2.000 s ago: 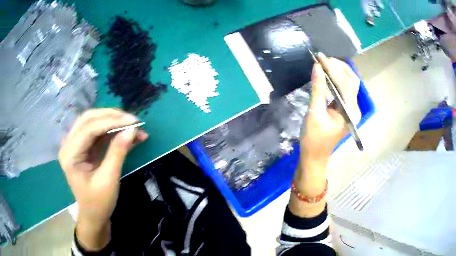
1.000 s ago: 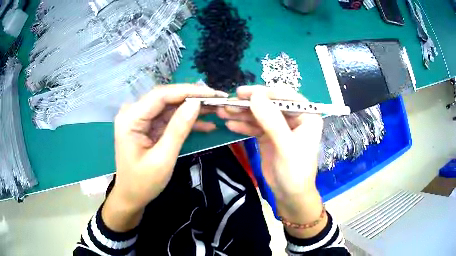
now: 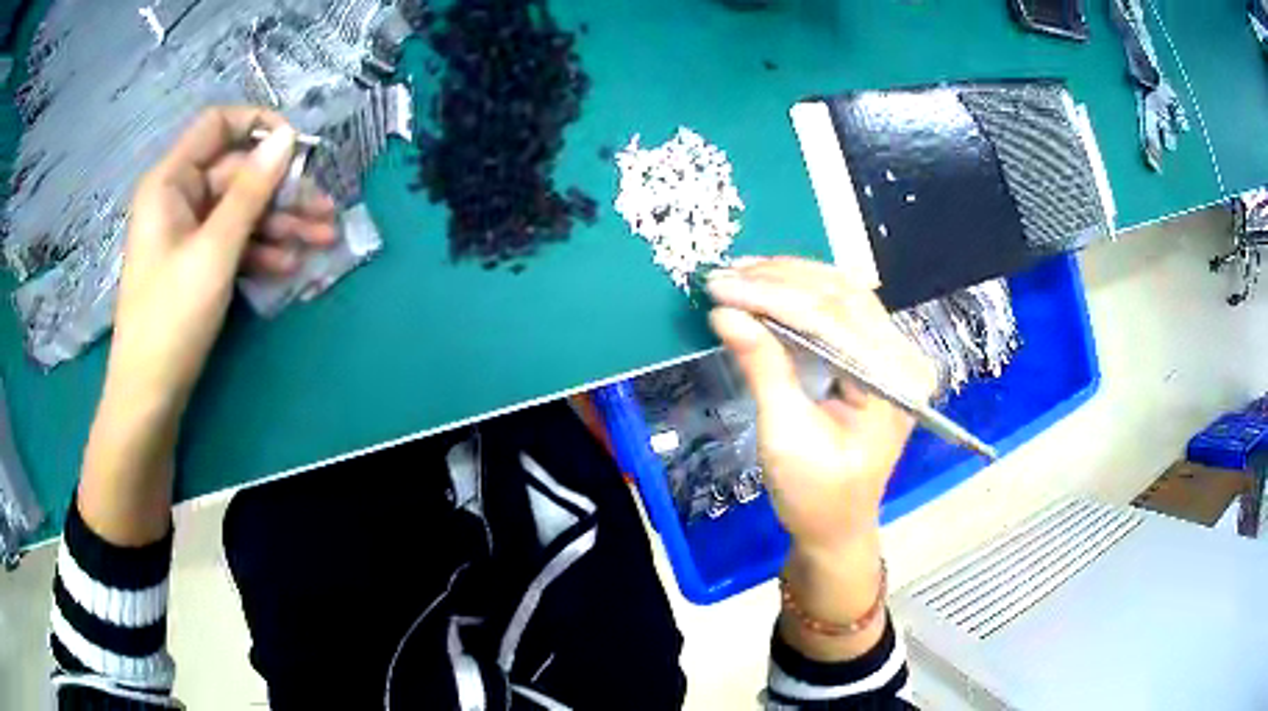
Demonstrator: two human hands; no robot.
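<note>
My left hand is over the lower right edge of the heap of grey mesh straps. Its thumb and finger pinch a bright strap end; how much strap is attached is hard to tell. My right hand holds silver tweezers, handle pointing down and right. Their tips are at the lower edge of the pile of small silver fittings; whether they grip a piece cannot be told. The pile of small black fittings lies between the heap and the silver pile.
A black work pad with a few tiny bright bits lies at the bench edge. Below it is a blue bin of grey strips. A phone and a bundle of grey strips lie at the back right. White surface with thin strips at lower right.
My hands have moved apart. The left went to the strap heap with the bright end piece; the right turned the tweezers from level to slanted, tips at the silver pile. The view has shifted.
</note>
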